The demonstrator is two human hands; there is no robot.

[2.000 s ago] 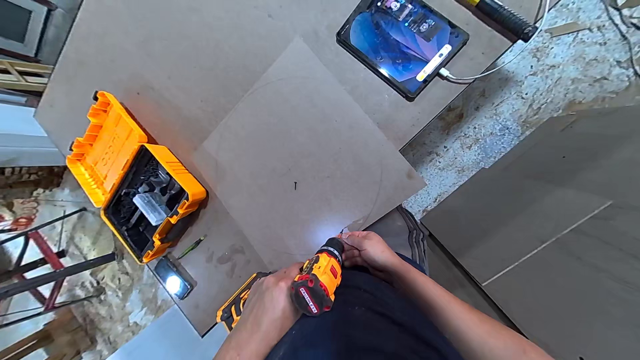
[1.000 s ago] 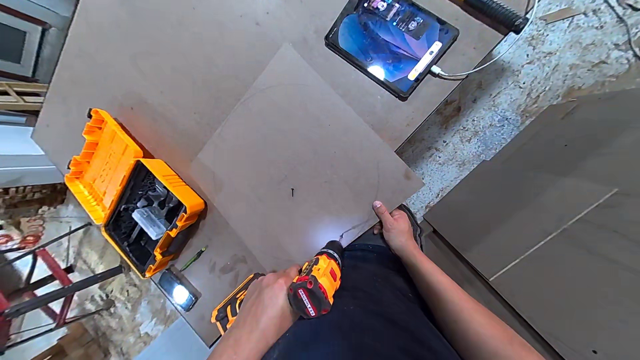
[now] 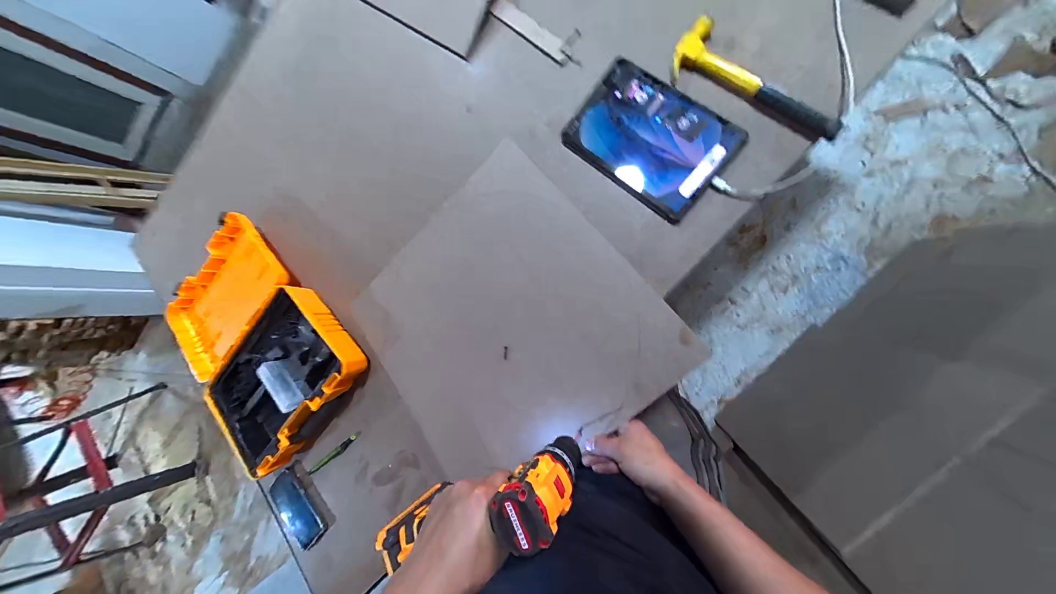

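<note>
My left hand (image 3: 464, 528) grips an orange and black cordless drill (image 3: 538, 499) at the bottom centre, its chuck pointing up and right. The drill's light falls on the near edge of a square grey-brown tile (image 3: 528, 289). My right hand (image 3: 634, 455) is at the chuck's tip, fingers bent close together by the tile's edge; whether they pinch the bit or the tile cannot be told. A small dark screw or similar piece (image 3: 506, 353) lies on the tile. Thin curved lines mark the tile near my right hand.
The tile lies on a larger slab (image 3: 330, 157). On the slab's left are an open orange toolbox (image 3: 351, 363), a green marker (image 3: 334, 453) and a phone (image 3: 299, 507). A tablet (image 3: 656, 140) with a cable and a yellow claw hammer (image 3: 751, 82) lie at the upper right.
My right hand has moved from the tile's right edge back to the drill's tip. The left hand still holds the drill. The view has shifted, showing the whole hammer.
</note>
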